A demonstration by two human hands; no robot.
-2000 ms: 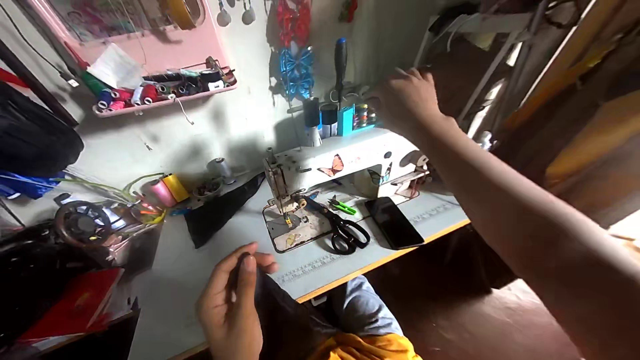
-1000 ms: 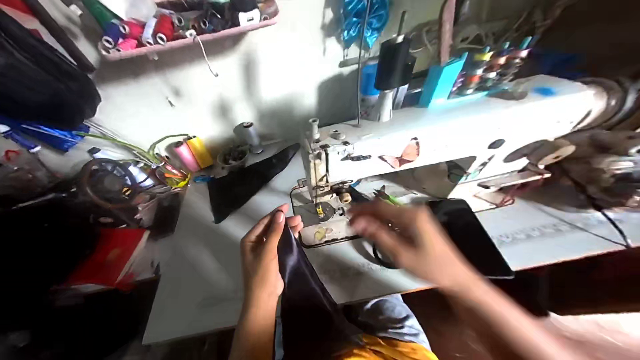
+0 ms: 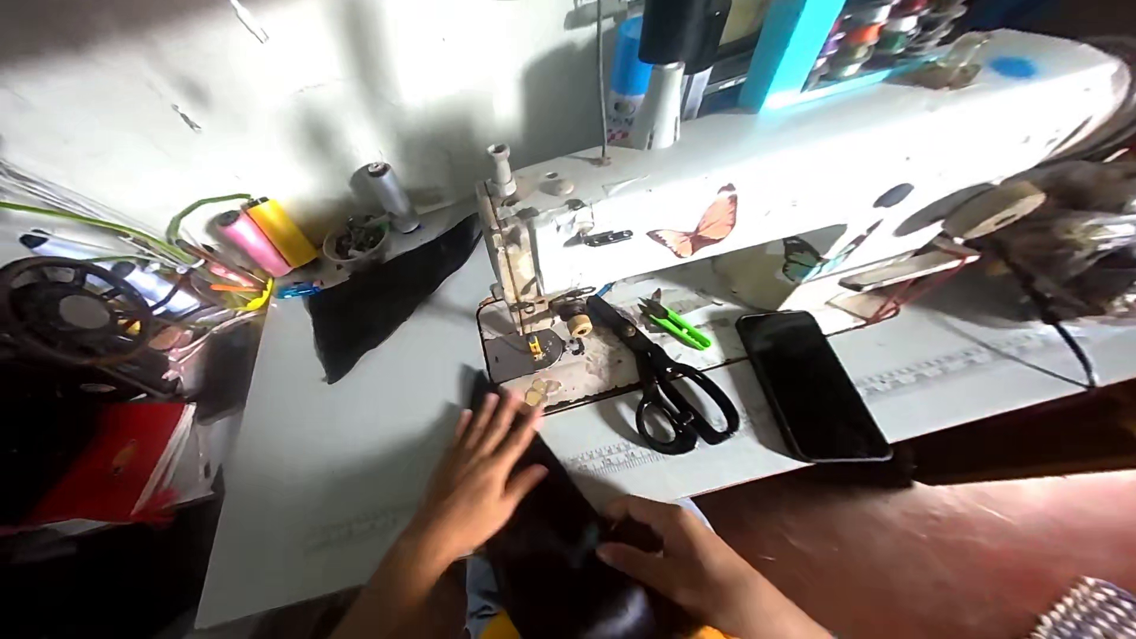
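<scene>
A strip of black fabric runs from the sewing machine's needle area down over the table edge. My left hand lies on it with the fingers spread. My right hand has its thumb and curled fingers on the fabric's right edge, lower down. Just beyond my left fingertips is the presser foot of the white sewing machine. Black-handled scissors lie on the machine bed and table, beside green thread snips. Another black fabric piece lies left of the machine.
A dark smartphone rests right of the scissors. Pink and yellow thread spools, a small bowl and a grey spool stand at the back left. A small fan is at the left edge, above red folders.
My right hand has come down from above the machine, past the scissors, to the black fabric. My left hand has gone from pinching the fabric to lying spread on it. The view has moved closer.
</scene>
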